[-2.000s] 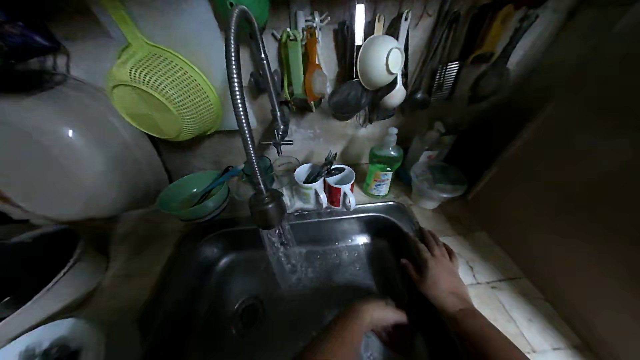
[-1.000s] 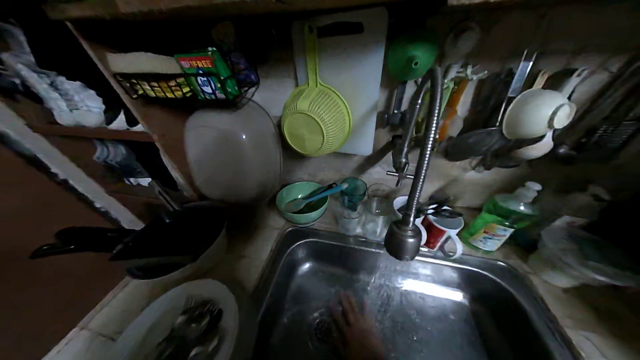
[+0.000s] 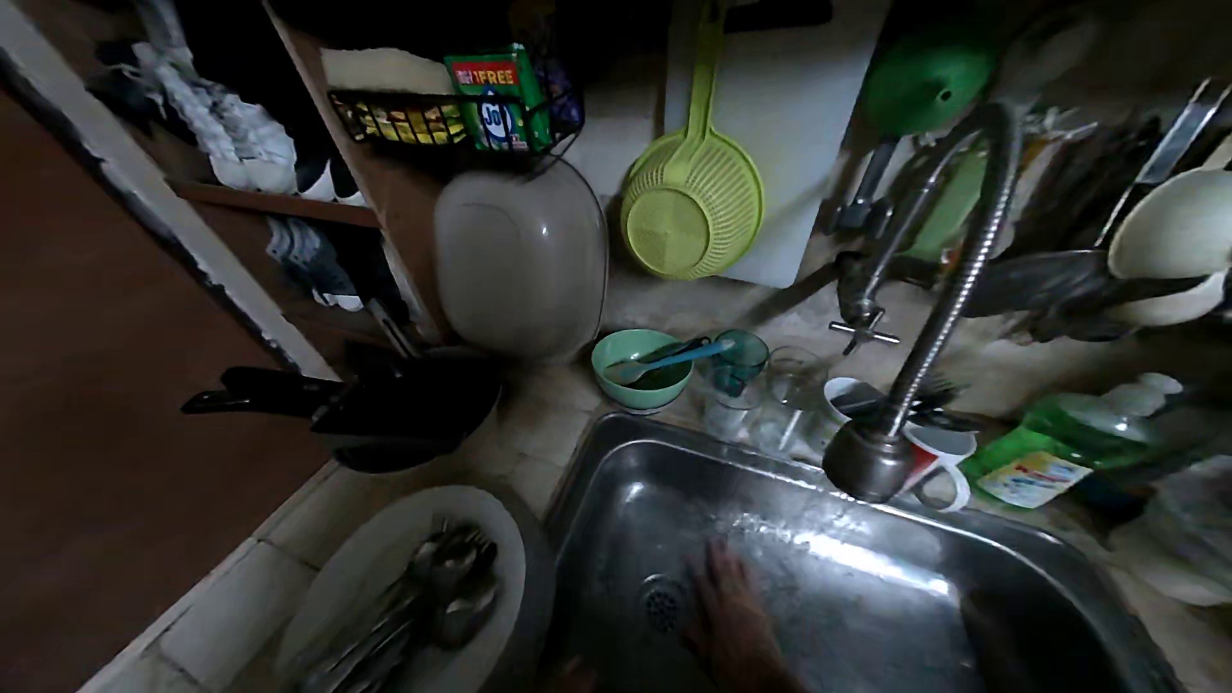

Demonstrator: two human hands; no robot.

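Observation:
My right hand (image 3: 739, 621) lies with fingers spread in the stainless steel sink (image 3: 866, 577), just right of the drain strainer (image 3: 662, 608), and holds nothing. At the bottom edge only a blurred bit of my left hand (image 3: 575, 676) shows, between the sink and a pale oval basin (image 3: 361, 549) with spoons and forks (image 3: 452, 577) in it; the rest is out of frame. Over the back rim of the sink hangs the head of a flexible metal faucet (image 3: 869, 462). No clear water stream shows below it.
Behind the sink stand a green bowl (image 3: 640, 346) with a blue spoon, glasses (image 3: 794, 380), mugs (image 3: 948, 462) and a green dish soap bottle (image 3: 1039, 452). Dark pans (image 3: 414, 414) sit left. A lime colander (image 3: 688, 207) hangs on the wall.
The view has swung left. Two seconds ago one hand was at the sink's right rim; now my right hand is by the drain. The water stream seen earlier no longer shows clearly.

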